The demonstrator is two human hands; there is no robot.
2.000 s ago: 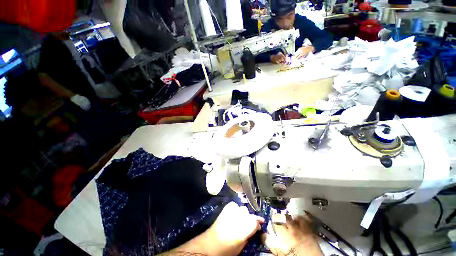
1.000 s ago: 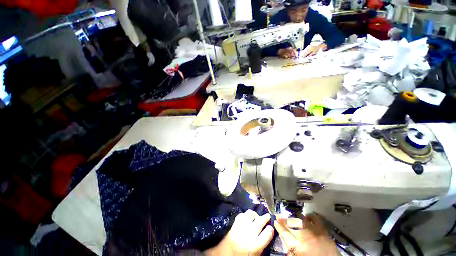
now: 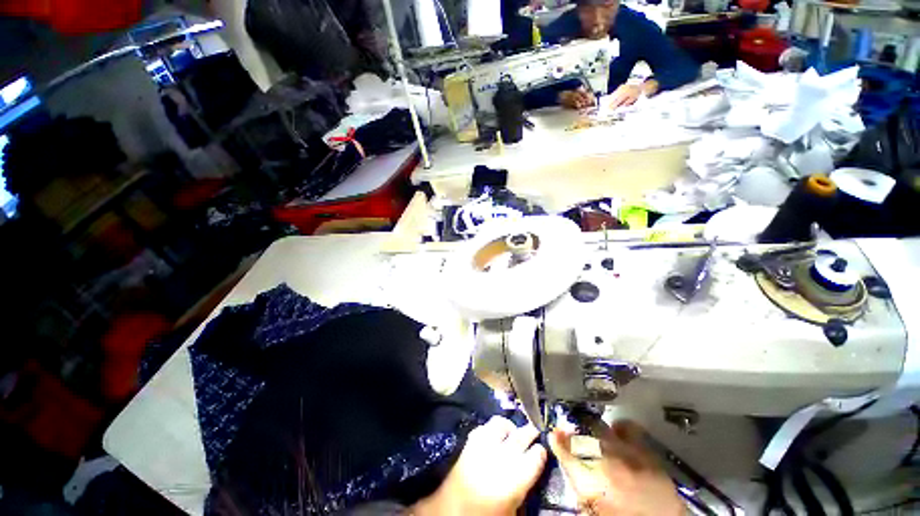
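Dark navy flecked fabric (image 3: 227, 403) with a plain black part (image 3: 353, 383) lies on the pale machine table, left of the needle area. My left hand (image 3: 491, 469) presses and grips the cloth's right edge, fingertips close to the presser foot. My right hand (image 3: 620, 474) is just right of it, fingers at the cloth edge under the machine head; its grip is partly hidden and blurred. The off-white sewing machine head (image 3: 706, 348) reaches in from the right. A white tape reel (image 3: 459, 277) sits above the needle end, and white tape runs down to the cloth.
Black-handled shears (image 3: 807, 489) and a slim metal tool (image 3: 696, 479) lie under the head. A white strip (image 3: 797, 433) hangs on its front. Thread cones (image 3: 804, 207) stand behind. A person (image 3: 646, 50) works at a facing machine beside white cut pieces (image 3: 797, 111). A red bin (image 3: 348, 207) stands behind the table.
The view has shifted a little. Both hands stay close together at the needle area, and the right fingers have come closer to the left. The cloth lies nearly as before.
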